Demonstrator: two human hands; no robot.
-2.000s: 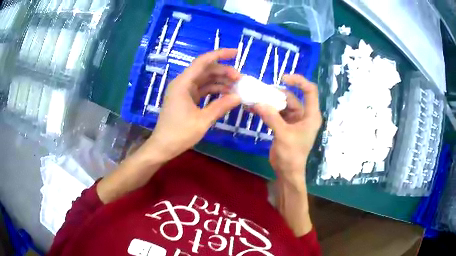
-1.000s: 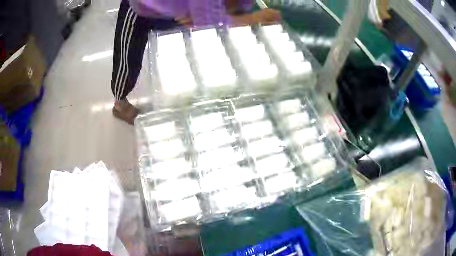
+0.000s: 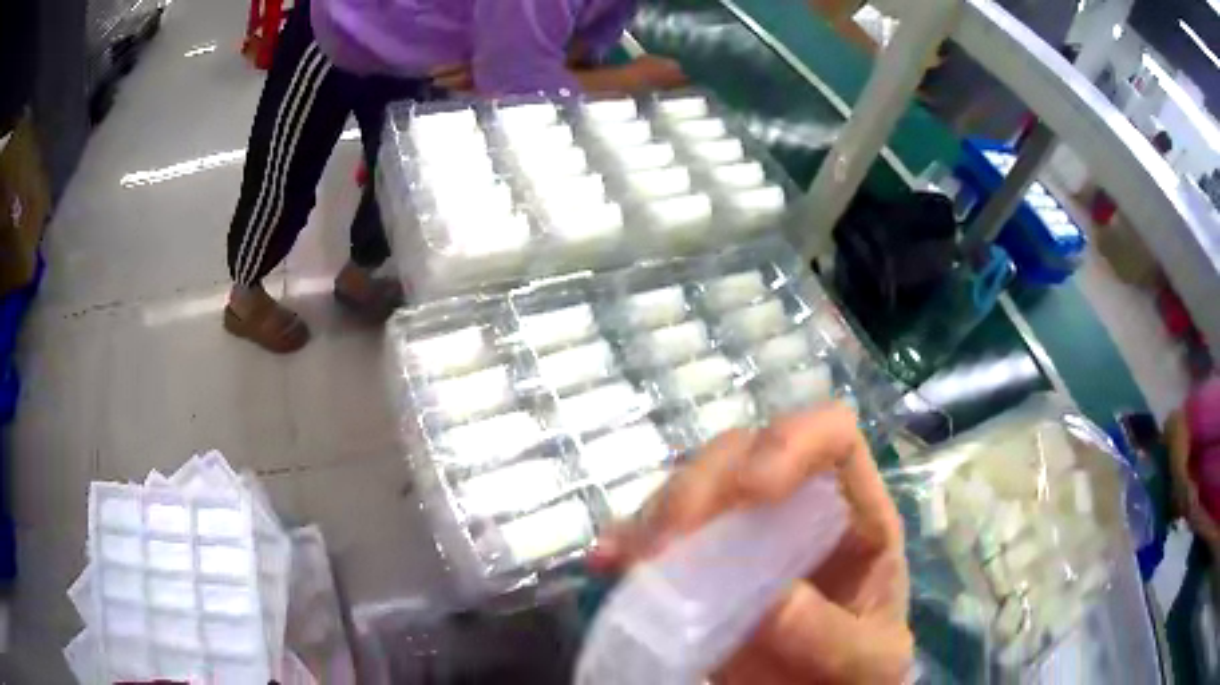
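Note:
My right hand [image 3: 836, 549] is raised at the lower middle right, blurred, with its fingers curled around a whitish, translucent piece [image 3: 729, 575], perhaps a cover or sleeve. The piece is tilted and its lower end is near the bottom edge. The hand and piece hide the near right corner of a clear blister tray [image 3: 462, 535], which holds rows of white blocks [image 3: 488, 438]. My left hand is not in view.
A second stack of clear trays [image 3: 408, 234] with white blocks stands behind. A person in purple [image 3: 468, 40] stands beyond it. An open bag of cream parts [image 3: 1024, 535] lies at right. White gridded sheets [image 3: 174, 575] are at lower left. A pale metal post [image 3: 876, 121] rises behind.
The view has turned from the blue tray, where both hands held a white piece, to the clear trays. My right hand has come back into view with a translucent piece; my left is out.

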